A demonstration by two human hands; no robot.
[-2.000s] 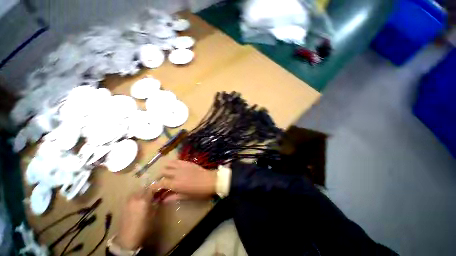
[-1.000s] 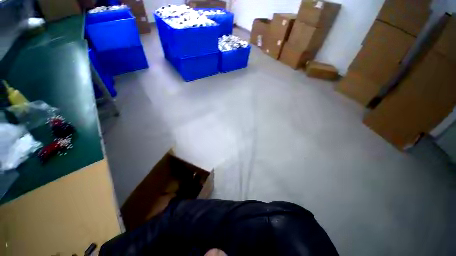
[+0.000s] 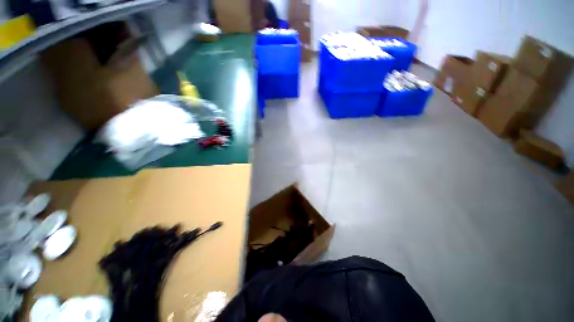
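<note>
A fanned bundle of black cables (image 3: 143,267) lies on the brown cardboard (image 3: 182,198), and one cable end sticks out to the right. White plastic discs (image 3: 60,243) lie at the left edge, with more (image 3: 78,309) at the bottom left, partly cut off. Neither my left hand nor my right hand can be made out. A dark sleeve (image 3: 340,289) fills the bottom centre. A small skin-coloured patch at the bottom edge is too cut off to name.
An open carton (image 3: 324,236) with dark cables stands on the floor right of the bench. Clear bags with white contents (image 3: 151,129) and a red-and-black wire bundle (image 3: 217,137) lie on the green bench top (image 3: 220,69). Blue crates (image 3: 352,94) and stacked cartons (image 3: 516,94) stand further back.
My view has swung right from the discs and cables to the floor, then partly back left. Both hands, seen working near the cables at first, have left the picture.
</note>
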